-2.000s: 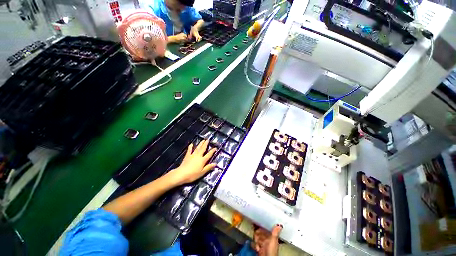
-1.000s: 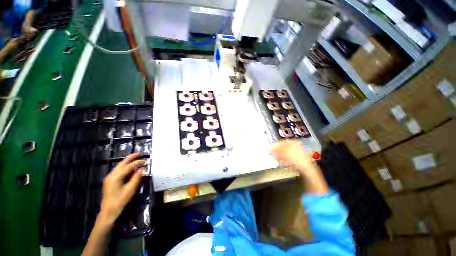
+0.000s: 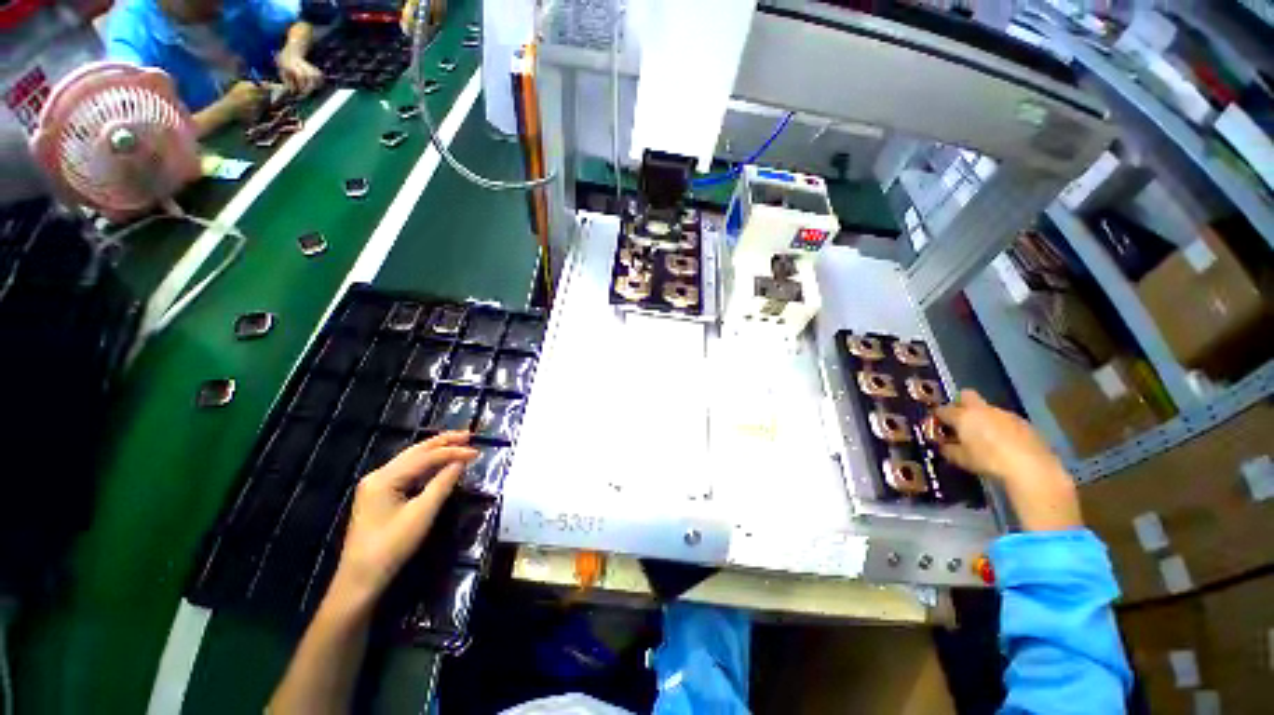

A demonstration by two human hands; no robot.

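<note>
My left hand (image 3: 398, 510) rests over the right side of the glossy black blister tray (image 3: 301, 461), fingers bent and slightly apart, with nothing visible in them. Two small square parts sit in the tray's far pockets. My right hand (image 3: 1006, 454) is at the right edge of the right black fixture (image 3: 873, 454), fingertips touching a copper-coloured ring part; whether they grip it is hidden. Several ring parts sit in this fixture; its near right place shows no ring. The left fixture (image 3: 657, 300) stands far back under the dark machine head (image 3: 667, 179), with several ring parts.
The green conveyor (image 3: 301, 307) carries spaced square parts at left. Beyond it are a pink fan (image 3: 119, 140), a dark tray stack and a person handling parts. A white box (image 3: 782, 224) with red digits stands between the fixtures. A red button (image 3: 984, 570) is at the table's front right corner; shelves and cartons are at right.
The left fixture has moved back under the machine head. My right hand has moved from the table's front onto the right fixture, whose near right ring no longer shows. My left hand stays over the tray.
</note>
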